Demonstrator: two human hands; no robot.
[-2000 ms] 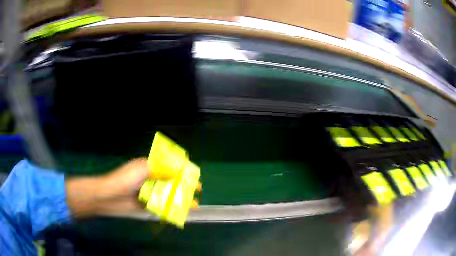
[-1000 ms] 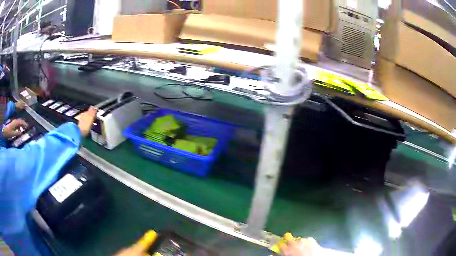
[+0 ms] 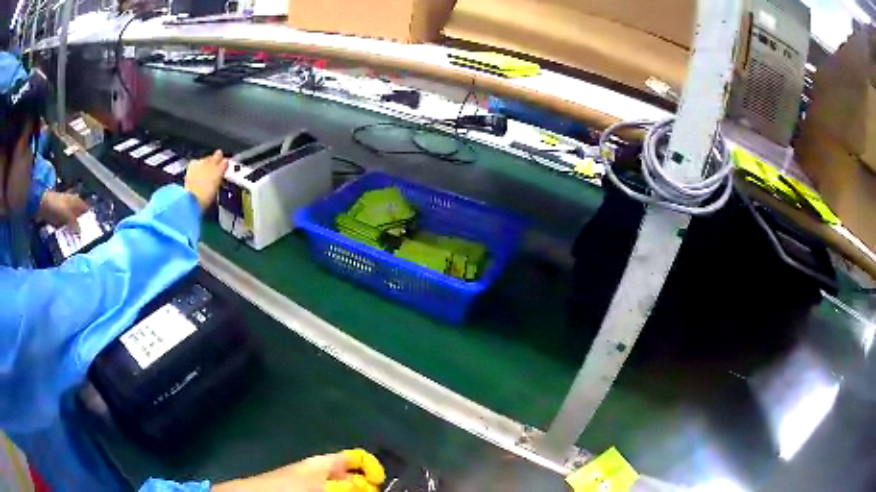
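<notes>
My left hand [image 3: 331, 473] is at the bottom edge, cut off below, with yellow finger covers on its fingertips. Its fingers are beside a dark unit [image 3: 408, 477] with shiny details, mostly cut off by the bottom edge; whether they grip it cannot be told. A yellow card [image 3: 603, 472] shows at the bottom edge by the foot of the white post; what holds it, if anything, is hidden. My right hand is not in view.
A blue basket [image 3: 384, 279] holds yellow-green pieces. Beside it is a white device [image 3: 274, 197]. A neighbouring person's blue sleeve [image 3: 115, 279] reaches over a black unit [image 3: 168, 360]. A pale rail [image 3: 327, 338] meets the white post [image 3: 639, 307]; black trays [image 3: 711, 279] stand behind.
The view has swung left from the loaded trays and fanned cards. Since the last earlier frame, my right hand has left view, and a yellow card shows near the post's foot.
</notes>
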